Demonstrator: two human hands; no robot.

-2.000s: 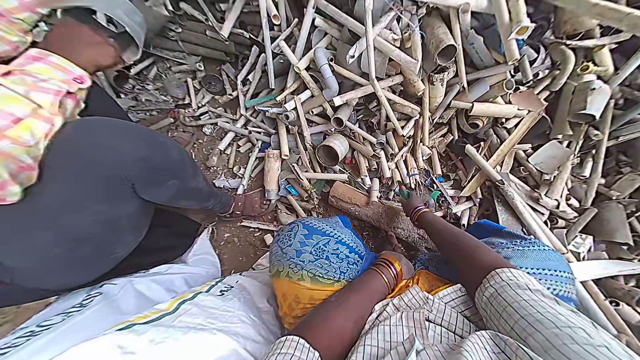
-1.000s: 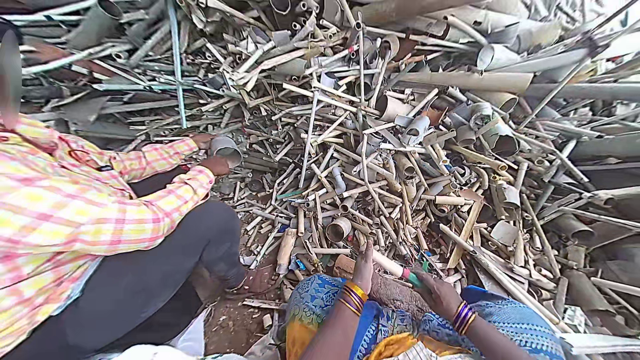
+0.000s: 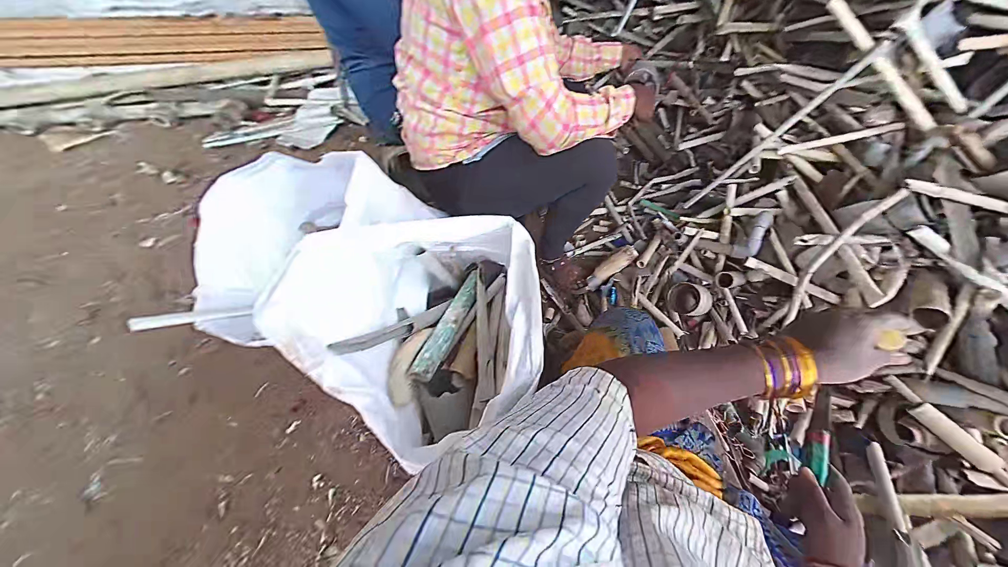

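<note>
My left hand, with bangles and a yellow ring, is stretched out over the heap of scrap pipe pieces, fingers apart, with nothing visible in it. Lower down, my right hand is closed around a green-handled tool; its dark upper part points up, and its exact kind is unclear. A short wide pipe piece lies left of my left hand. To the left, an open white sack holds pipe scraps and a greenish pipe piece.
A second white sack stands behind the first. A co-worker in a checked shirt squats by the heap, hands near a pipe piece. Another person's blue-clad legs are behind. Long poles lie at the upper left.
The view has swung far left, showing the sacks. My left hand has moved away from my right, and the pale piece between them a second ago is no longer seen there.
</note>
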